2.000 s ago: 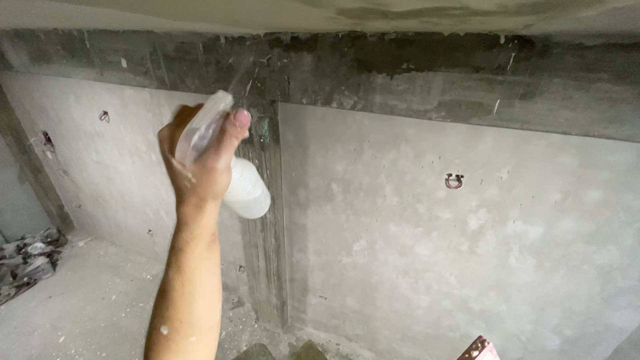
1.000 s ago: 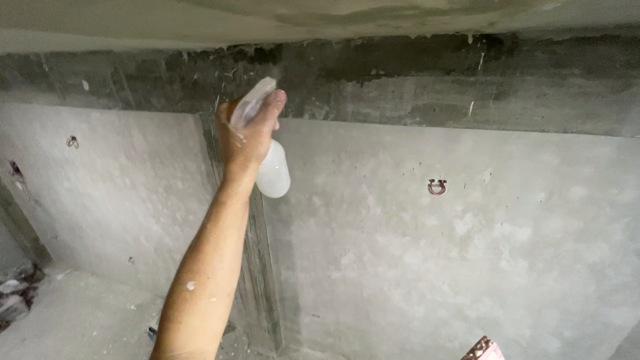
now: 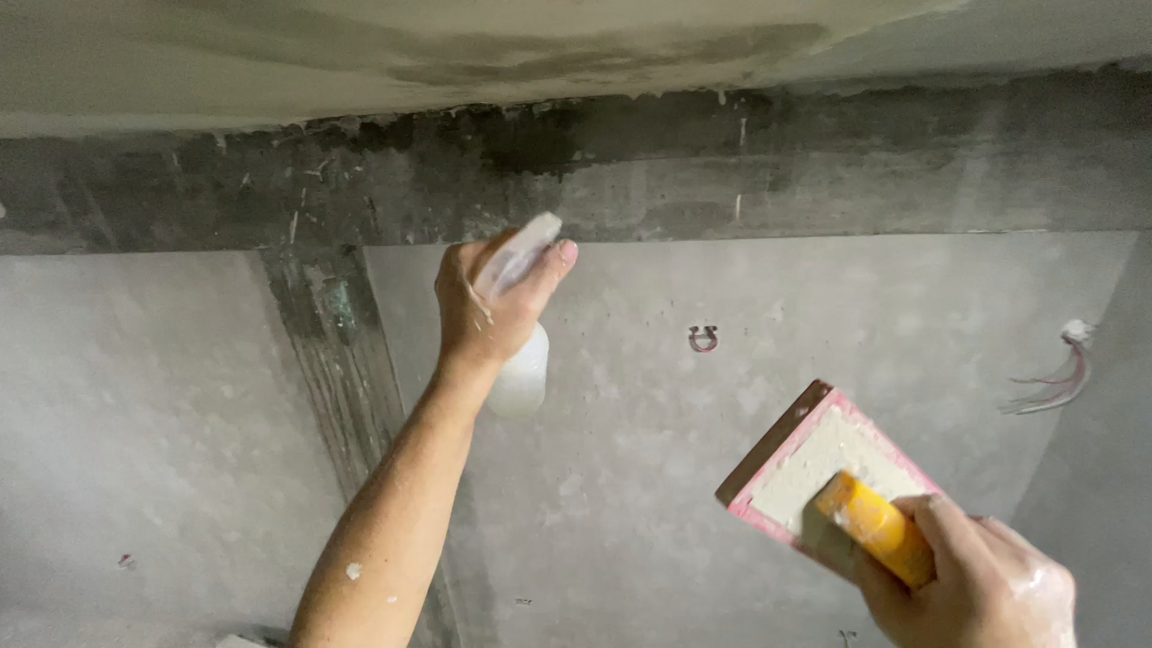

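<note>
My left hand [image 3: 495,306] is closed round the neck of a white plastic spray bottle [image 3: 524,373], raised in front of the grey beam [image 3: 648,193] at the top of the wall. Dark damp patches mark that beam, most strongly near its upper edge. At the lower right, my right hand [image 3: 981,567] grips the yellow handle of a float [image 3: 832,441] with a pink-edged plate and a dark pad. Pale plaster or putty coats the handle side of the plate. Whitish smears show on both hands.
Below the beam stands a light grey wall [image 3: 612,468], crossed by a darker vertical strip [image 3: 337,351]. A reddish cable loop [image 3: 703,338] pokes out of it, and loose wires [image 3: 1066,373] hang farther right. The ceiling [image 3: 468,45] is close above.
The left hand has moved right along the beam with the spray bottle. My right hand and most of the float have come into view; earlier only the float's corner showed at the bottom edge.
</note>
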